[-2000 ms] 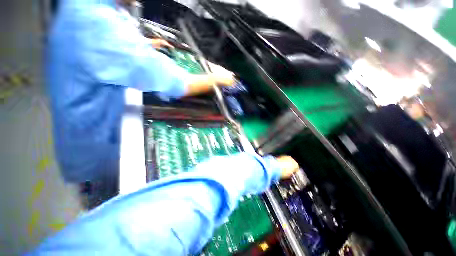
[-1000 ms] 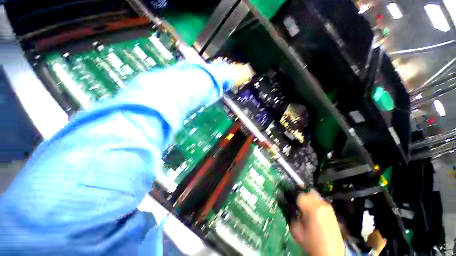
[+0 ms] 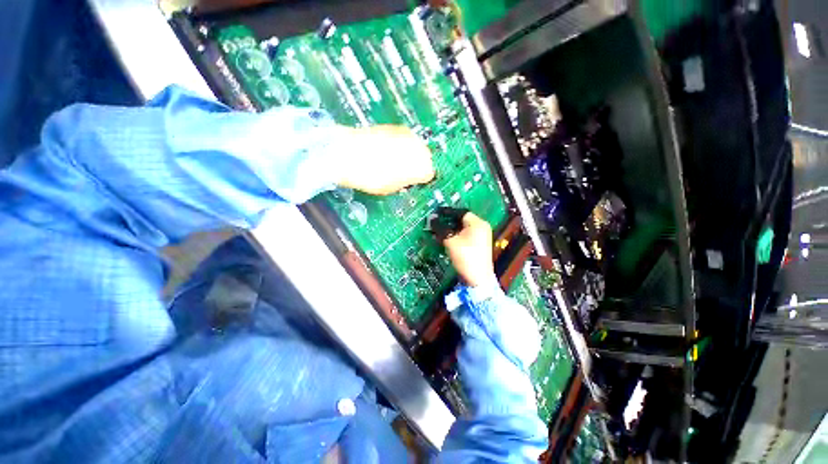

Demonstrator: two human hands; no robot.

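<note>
A large green printed circuit board [image 3: 368, 237] with white outlines and printed circles lies in a dark carrier [image 3: 374, 294] with reddish-brown side bars. My left hand [image 3: 390, 161] is over the middle of the board, fingers bent down; its fingertips are blurred and anything in them is hidden. My right hand [image 3: 469, 246] is lower in the picture, close to my left hand, with its fingertips at the board. Black shows at its fingers, perhaps finger coverings; I cannot tell whether it pinches a part. A blue band shows at its cuff.
A silvery rail [image 3: 508, 168] separates the board from bins of pale, blue-violet [image 3: 542, 169] and yellow-tan components [image 3: 606, 216]. A wide pale rail [image 3: 304, 272] runs on my body's side. Another green board [image 3: 552, 362] lies past my right forearm. Dark racks [image 3: 726, 163] stand behind the bins.
My left hand has come back from the component bins to over the board. My right hand has moved from the neighbouring board to this one. The view has turned and shifted.
</note>
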